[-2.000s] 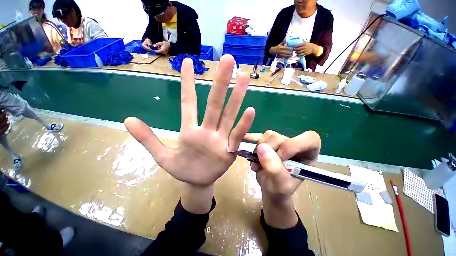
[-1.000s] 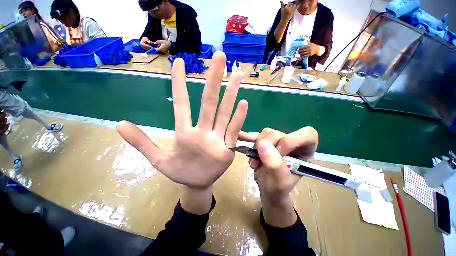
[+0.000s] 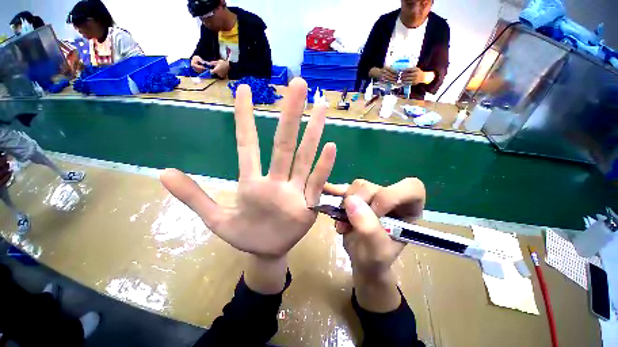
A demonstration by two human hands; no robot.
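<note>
My left hand [image 3: 264, 203] is held up above the bench, palm towards the camera, fingers spread, holding nothing. My right hand [image 3: 379, 227] is just to the right of it and grips a craft knife [image 3: 437, 238], white with a dark strip. The knife's dark tip points left and meets the outer edge of my left palm below the little finger; whether it touches the skin I cannot tell. Both hands are bare, with dark sleeves at the wrists.
A film-covered brown bench [image 3: 122, 223] lies below, with a green conveyor belt [image 3: 434, 159] beyond. A red stick [image 3: 542, 295], a paper card [image 3: 508, 284] and a phone [image 3: 598, 290] lie at right. A figure leg part [image 3: 34, 152] is at far left. Several people sit across the belt.
Both hands have stayed nearly still in the same pose, shifting only slightly. The person across at right has lowered a raised hand to the blue-white object.
</note>
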